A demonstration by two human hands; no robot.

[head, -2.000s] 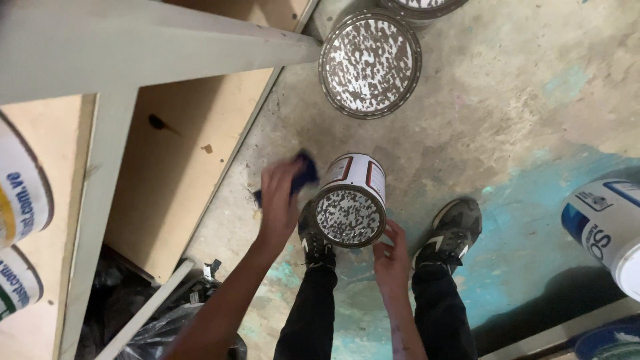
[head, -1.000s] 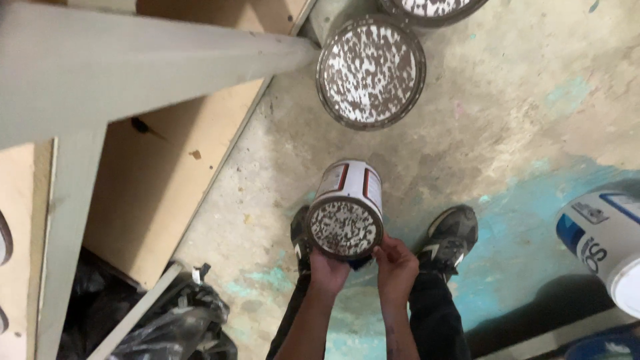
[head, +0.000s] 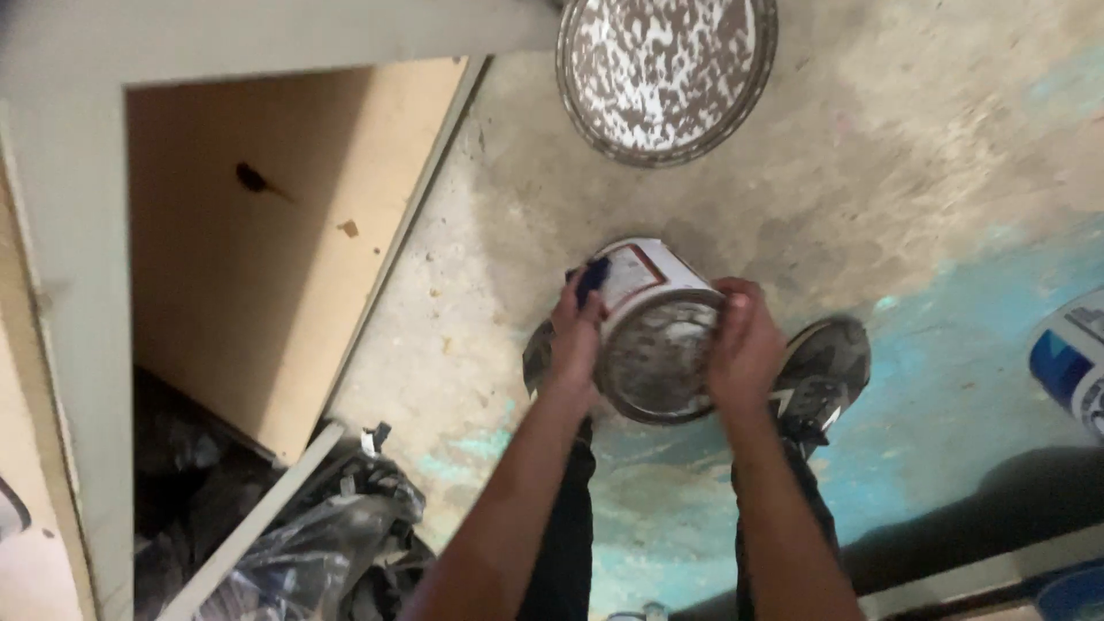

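A paint can (head: 653,274) with a white label and a speckled brown metal end is tilted between my two hands, above the floor near my shoes. My left hand (head: 580,332) presses on its left side, with a dark blue cloth (head: 593,280) between the fingers and the can. On the right side of the rim lies my right hand (head: 743,345), its fingers blurred against the can. Whether the can touches the floor cannot be told.
A larger speckled can (head: 660,73) stands on the concrete floor ahead. Wooden shelving with a grey frame (head: 65,216) is at left, black plastic bags (head: 319,552) below it. My shoes (head: 824,371) flank the can. A white and blue bucket (head: 1069,362) is at the right edge.
My left hand has moved from beneath the can's end to its left side, and the cloth now shows there. My right hand has gone up along the rim's right side.
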